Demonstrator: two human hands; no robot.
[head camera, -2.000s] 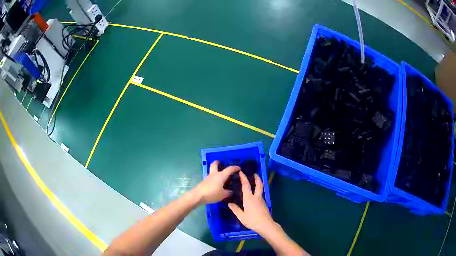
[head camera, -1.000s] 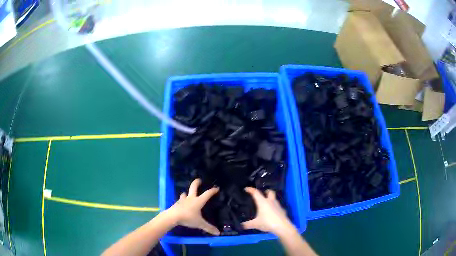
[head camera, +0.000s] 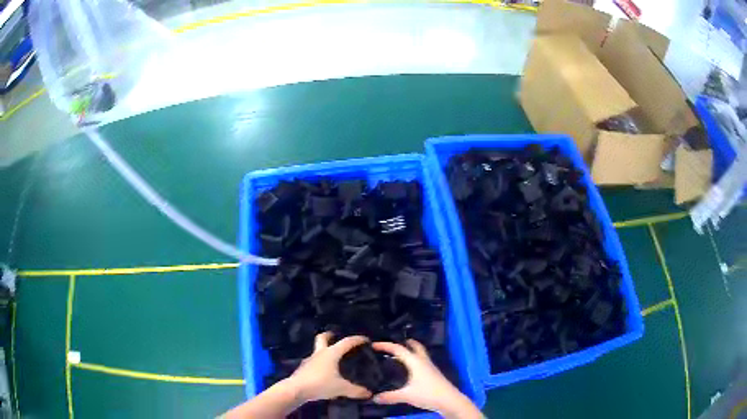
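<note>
A deep blue bulk bin (head camera: 247, 295) full of small black plastic parts (head camera: 344, 237) stands in front of me. My left hand (head camera: 334, 372) and my right hand (head camera: 415, 378) are at its near end, curved towards each other around a cluster of black parts (head camera: 373, 368). The fingertips nearly meet. How many parts they hold cannot be told.
A second blue bin (head camera: 635, 315) of black parts stands against the right side of the first. An open cardboard box (head camera: 565, 82) is at the upper right. A pale tube (head camera: 156, 200) runs from a clear plastic bag (head camera: 98, 61) to the bin. Yellow lines mark the green floor.
The small blue bin seen first is out of view. My hands moved from it to the large bin, then closed in around black parts there. The view has shifted.
</note>
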